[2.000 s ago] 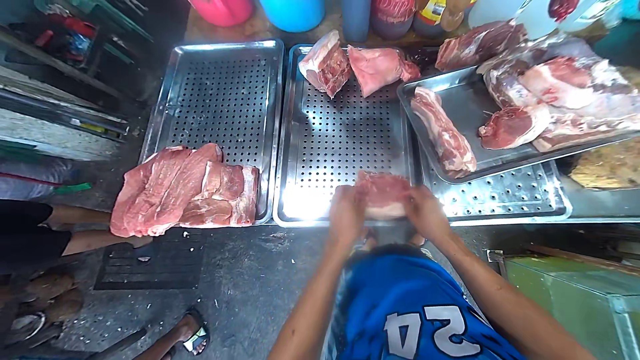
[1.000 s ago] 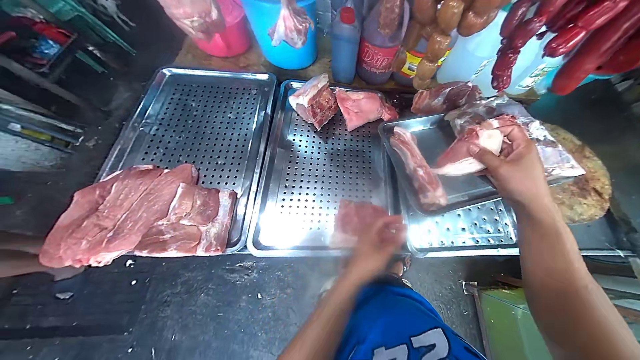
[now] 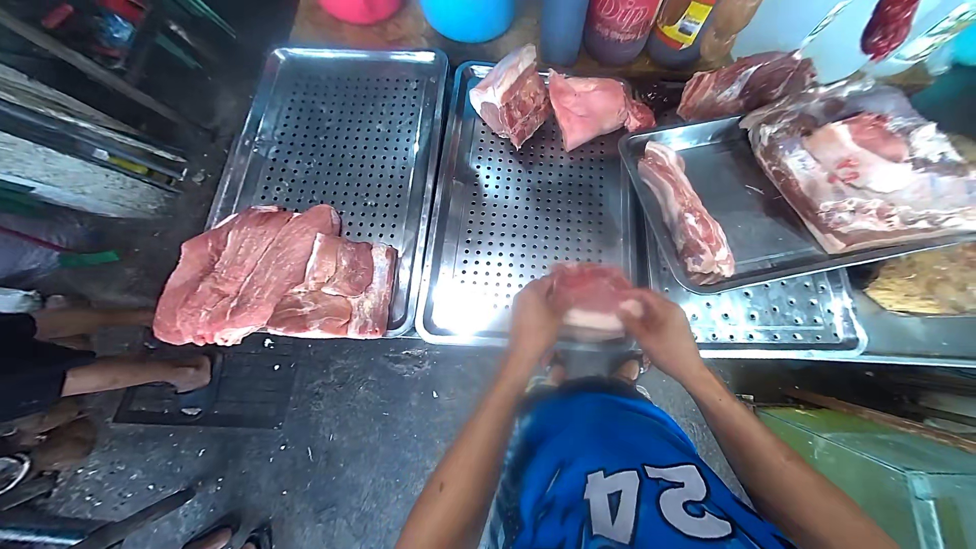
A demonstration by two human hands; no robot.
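My left hand [image 3: 536,314] and my right hand [image 3: 657,328] grip opposite sides of a piece of raw meat [image 3: 591,293] with a pale fat edge, at the near edge of the middle perforated metal tray [image 3: 526,206]. The meat is blurred. Two raw cuts, a chunk with rind [image 3: 512,99] and a pink piece [image 3: 587,107], lie at that tray's far end. To the right, a solid metal tray [image 3: 762,206] holds a long strip of pork [image 3: 686,213] and a large slab [image 3: 862,171] with a smaller piece on top.
Large slices of raw meat [image 3: 252,278] overlap the near edge of the left perforated tray [image 3: 343,145]. Bottles [image 3: 621,27] and a blue container [image 3: 467,15] stand behind the trays. Another person's legs [image 3: 130,375] are at the left. A green box [image 3: 862,450] sits lower right.
My right hand, which held a piece of meat over the solid tray a second ago, is now back beside my left hand. Both hands grip meat at the middle tray's near edge.
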